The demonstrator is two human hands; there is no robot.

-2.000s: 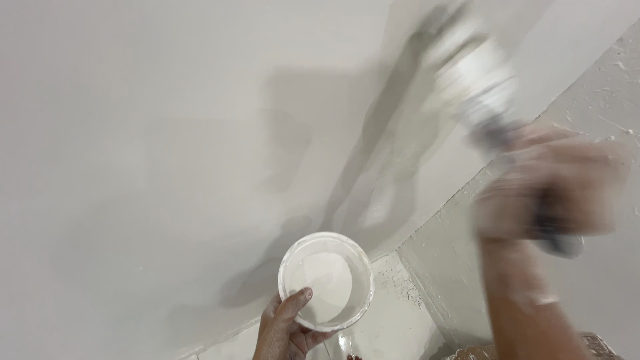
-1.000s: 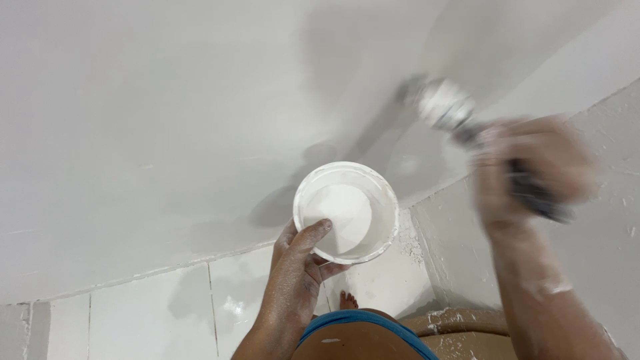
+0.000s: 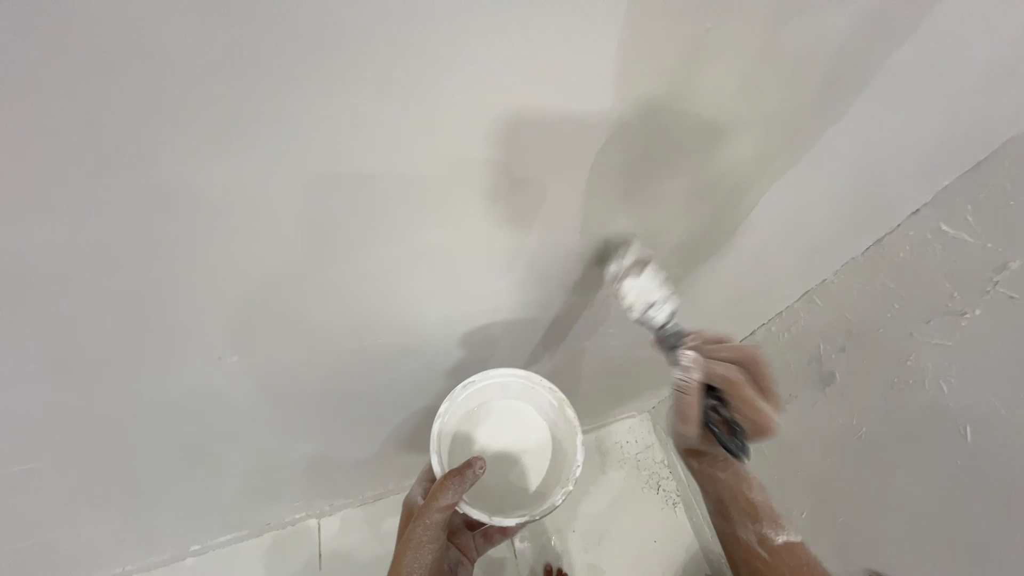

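My left hand [image 3: 452, 512] grips a round white plastic tub [image 3: 507, 446] at the lower middle, its thumb over the rim and fingers beneath. White paint [image 3: 516, 436] lies inside the tub. In my right hand [image 3: 724, 392], right of the tub, is a paintbrush [image 3: 646, 292] with a dark handle, held by that handle. Its bristles and ferrule are coated white, and the tip is at or close to the pale wall [image 3: 360, 240]; contact is unclear from the blur. White smears mark both hands and the right forearm.
A rough side wall [image 3: 904, 376] with raised paint marks meets the pale wall at a corner on the right. White floor tiles [image 3: 608, 496] with speckles lie below, along the wall's bottom edge. Part of a foot [image 3: 554, 570] shows at the bottom. Shadows fall on the wall.
The brush was higher up the wall two seconds ago and is lower now, still in my right hand. My left hand keeps hold of the tub. The view has shifted between frames.
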